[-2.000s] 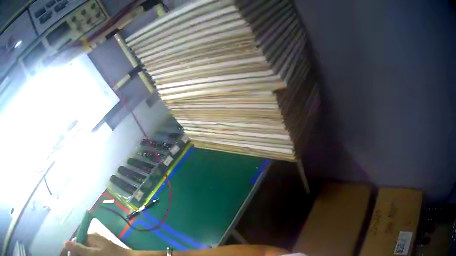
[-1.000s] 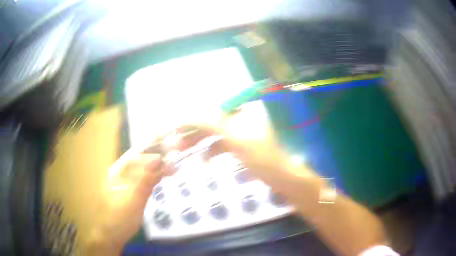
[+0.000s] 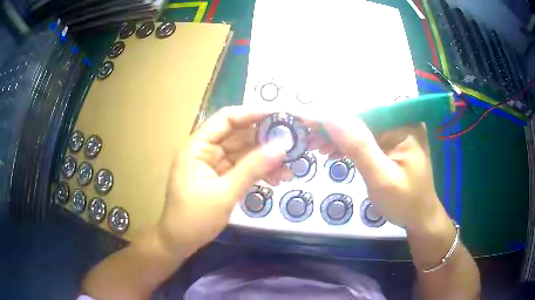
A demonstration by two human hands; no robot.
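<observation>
My left hand (image 3: 205, 176) holds a round speaker unit (image 3: 283, 138) with its magnet side up, thumb on the magnet, above the white foam tray (image 3: 328, 44). My right hand (image 3: 390, 170) holds the green-wrapped test probe (image 3: 407, 112); its fingertips are close to the speaker's right side. Whether the probe tip touches the unit is hidden. Several speakers, such as this one (image 3: 296, 205), sit magnet side up in the tray's near rows. The far part of the tray is washed out by glare.
A tan cardboard sheet (image 3: 155, 99) on the left carries several loose speakers. Stacked trays (image 3: 111, 7) stand at back left. Black multi-row holders (image 3: 478, 41) stand at back right. A thin red lead (image 3: 493, 120) lies on the green mat (image 3: 493, 176).
The view has swung from the tall tray stack down to the bench. Both hands are now over the tray and clearer than a second ago, the left one with a speaker.
</observation>
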